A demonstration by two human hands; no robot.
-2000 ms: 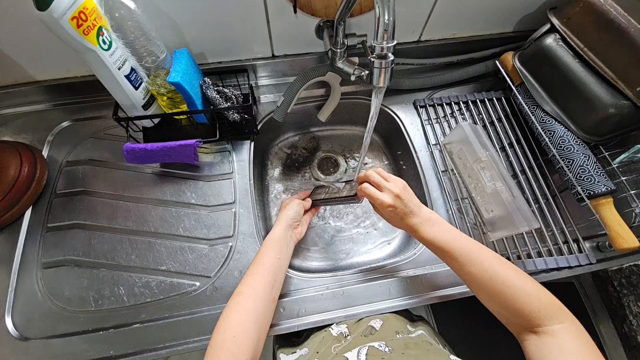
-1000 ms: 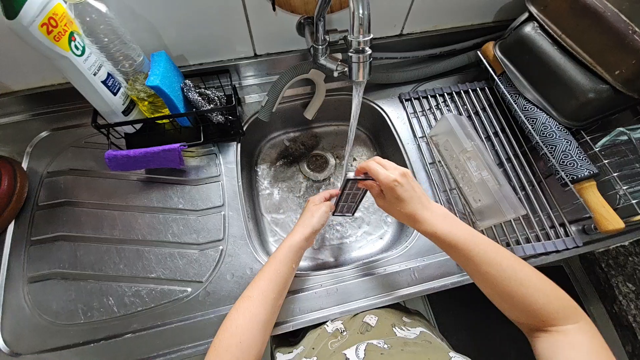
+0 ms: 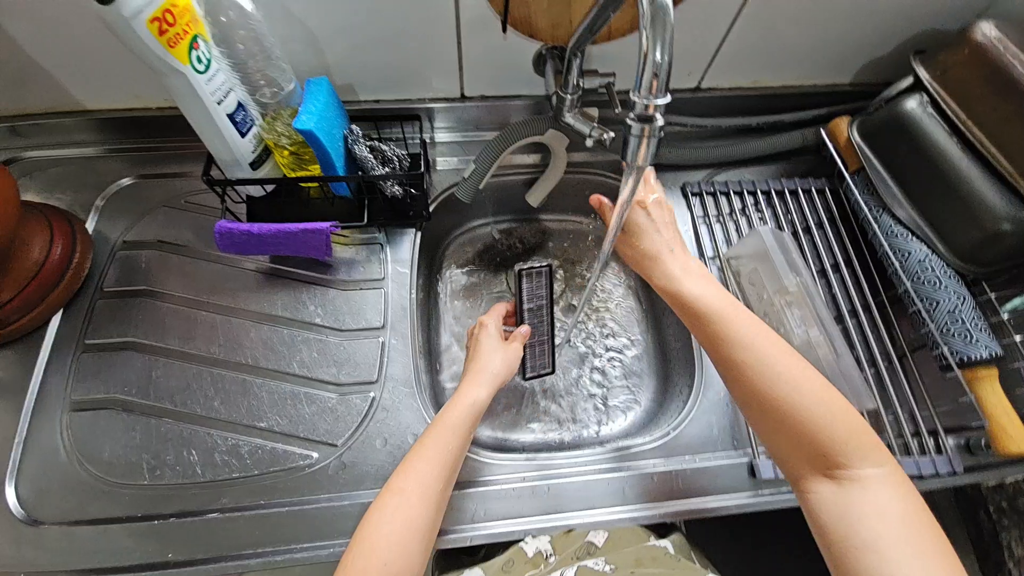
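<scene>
My left hand [image 3: 494,344] grips a small rectangular black-framed filter [image 3: 536,322] by its left long side, over the steel sink basin [image 3: 504,438]. Its pleated or meshed face is turned up toward me. My right hand [image 3: 646,220] is beside the running stream under the chrome faucet [image 3: 644,128], fingers apart and partly behind the water and spout; nothing is seen in it. Water falls into the basin to the right of the filter. A dark patch of dirt [image 3: 514,244] lies at the back of the basin near the drain.
A black wire caddy [image 3: 400,210] holds bottles, a blue sponge [image 3: 322,132] and a steel scourer [image 3: 376,160]; a purple cloth [image 3: 276,239] hangs in front. On the right, a roll-up rack [image 3: 808,232] bears a translucent plastic container [image 3: 792,304], beside a patterned rolling pin [image 3: 920,272] and dark pans [image 3: 940,176].
My right hand has let go of the filter and moved up and right to the faucet's stream. The filter, in my left hand, has turned so its long side points away from me.
</scene>
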